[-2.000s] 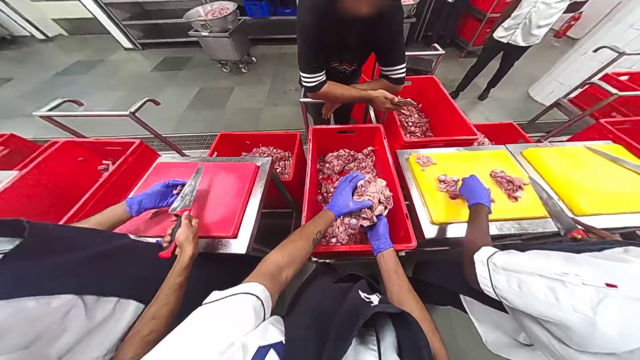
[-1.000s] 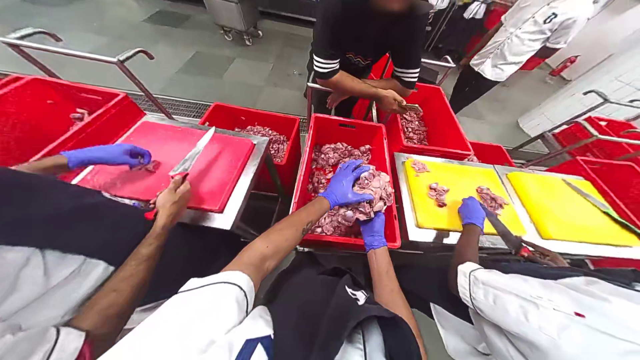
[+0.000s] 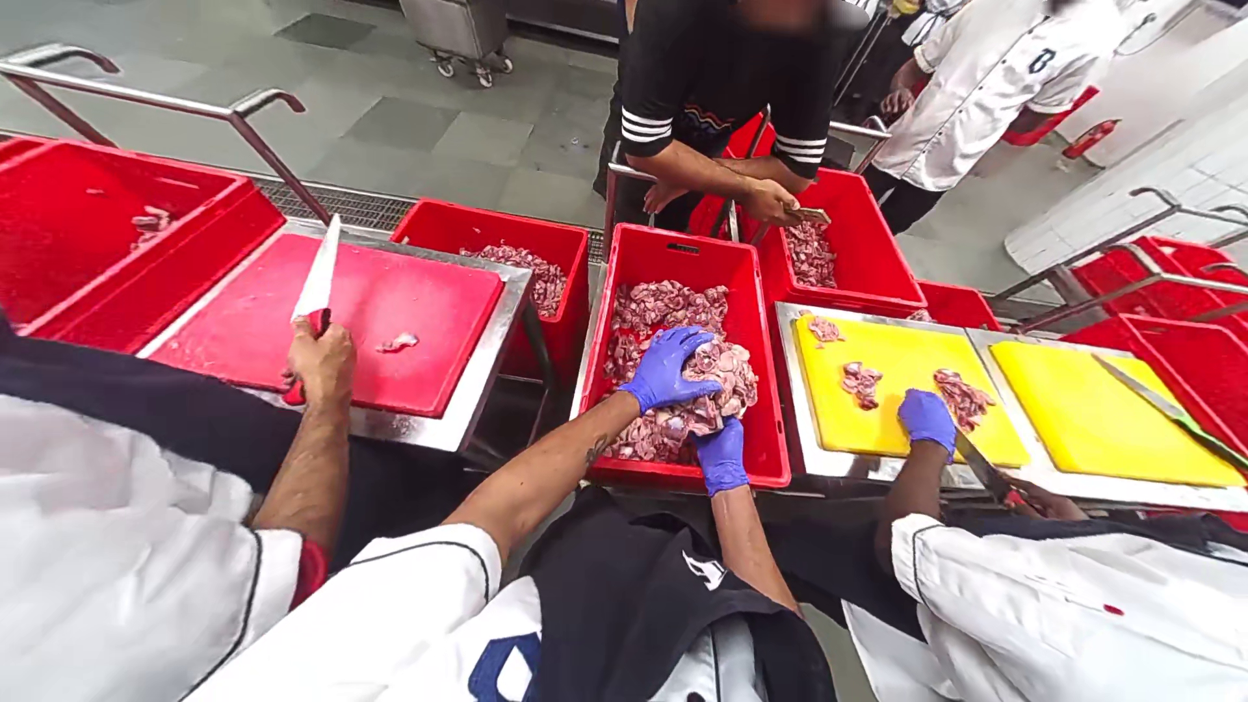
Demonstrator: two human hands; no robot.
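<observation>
Below centre, a red plastic crate (image 3: pixel 770 429) holds many pieces of raw meat (image 3: pixel 668 304). My left hand (image 3: pixel 671 369), in a purple-blue glove, lies over the left side of a heaped mass of meat (image 3: pixel 726 370) in the crate, its fingers spread. Lower right of it, my right hand (image 3: pixel 721 456), gloved alike, grips the same mass from below, with its fingertips hidden under the meat. Between them the two hands hold the heap above the rest of the meat.
At left a co-worker's bare hand holds a knife (image 3: pixel 320 273) over a red cutting board (image 3: pixel 419 312). At right another co-worker's gloved hand and knife are at a yellow cutting board (image 3: pixel 829 429). Beyond the crate a person leans over another red crate (image 3: pixel 868 234) of meat.
The left co-worker's gloved hand has gone from the red board, where a small meat piece now lies. My hands stay on the meat in the crate.
</observation>
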